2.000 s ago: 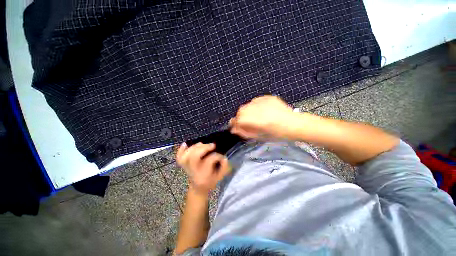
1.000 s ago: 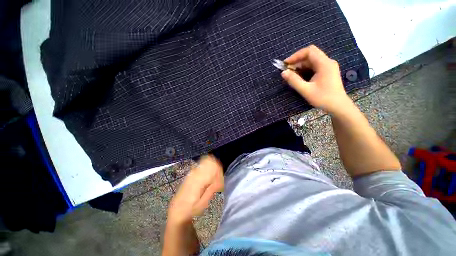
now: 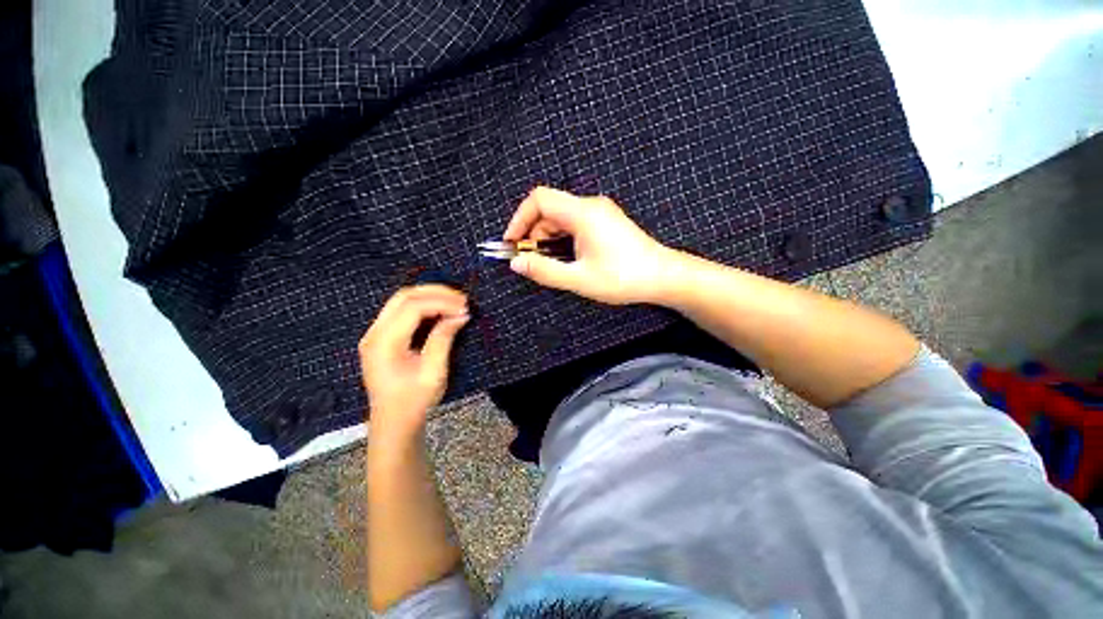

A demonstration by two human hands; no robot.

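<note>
The dark garment with a thin white grid check [image 3: 677, 133] lies over the table, its button edge along the table's front. Dark buttons [image 3: 796, 247] sit along that edge. My right hand [image 3: 593, 248] holds the small thread snips [image 3: 498, 250] over the middle of the cloth, silvery tips pointing left. My left hand [image 3: 414, 351] is over the front edge, left of the snips, thumb and fingertips close together. Whether it pinches a thread or the cloth cannot be told. A black piece [image 3: 523, 414] hangs below the front edge.
The white table top [image 3: 1010, 91] shows at the right and along the left rim. Dark garments [image 3: 48, 423] hang at the left beside a blue edge. A red-and-blue object [image 3: 1050, 417] stands on the floor at the right. The speckled floor [image 3: 327, 532] shows below.
My right hand has moved left and down with the snips, after rising from the front edge. My left hand has moved up and left onto the cloth.
</note>
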